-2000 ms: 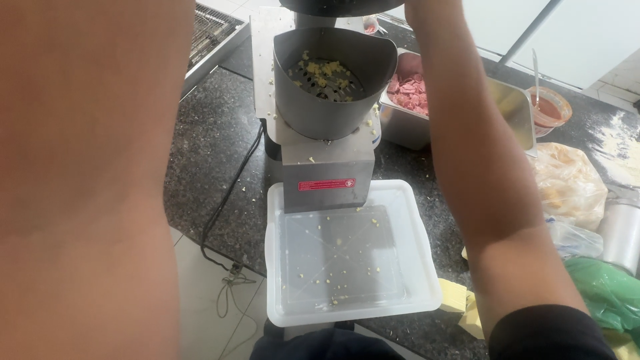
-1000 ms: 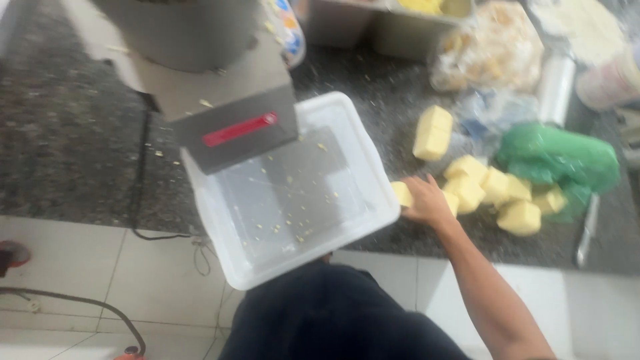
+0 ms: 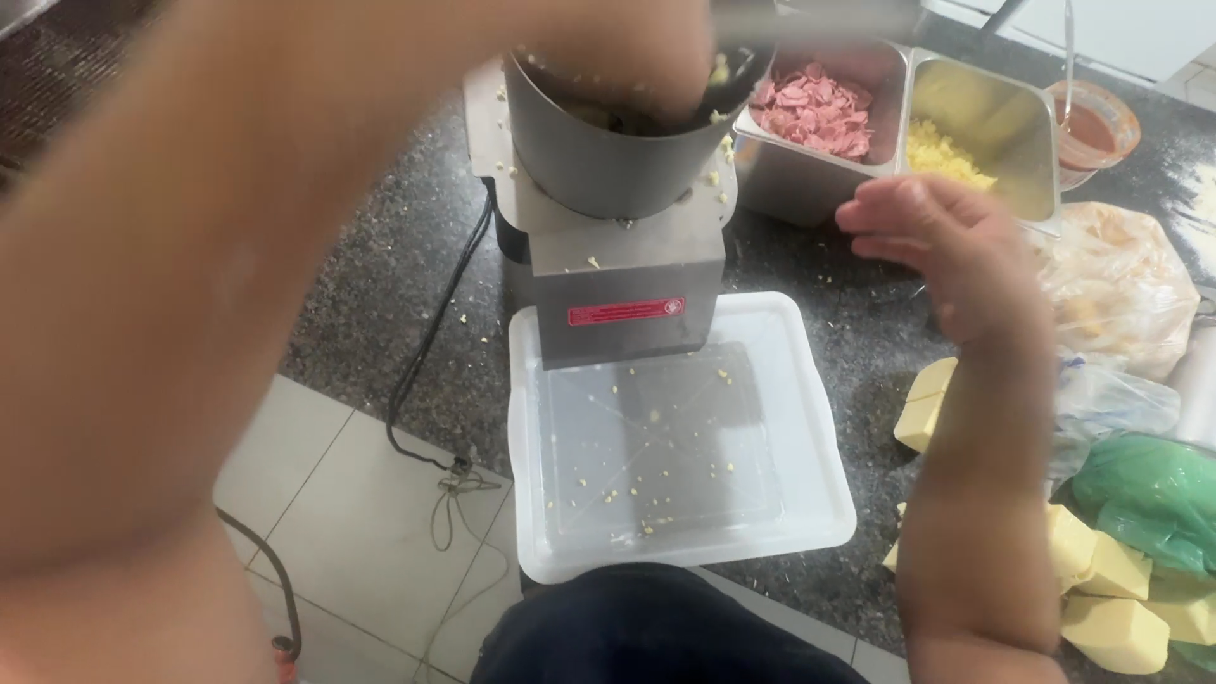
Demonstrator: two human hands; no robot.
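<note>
My left hand (image 3: 627, 66) reaches over and into the round metal bowl of a food processor (image 3: 627, 176); its fingers are hidden, and yellowish bits cling around the rim. To the right, my right hand (image 3: 936, 233) is raised over the counter near the metal pans, fingers extended and holding nothing. Under the machine's chute lies a white plastic tray (image 3: 822, 456) with a few small crumbs in it. Yellow cheese blocks (image 3: 1113, 635) lie on the counter at the right, partly behind my right forearm.
One metal pan holds sliced pink meat (image 3: 815, 112), its neighbour yellow shreds (image 3: 945, 154). Behind them stands a bowl of reddish sauce (image 3: 1092, 133). A clear bag (image 3: 1116, 285) and a green plastic bag (image 3: 1154, 494) lie at the right. A black cord (image 3: 439, 332) hangs left of the machine.
My right hand, at the cheese blocks one second ago, is now raised beside the metal pans, empty. My left hand is now in view at the bowl. The view has shifted widely.
</note>
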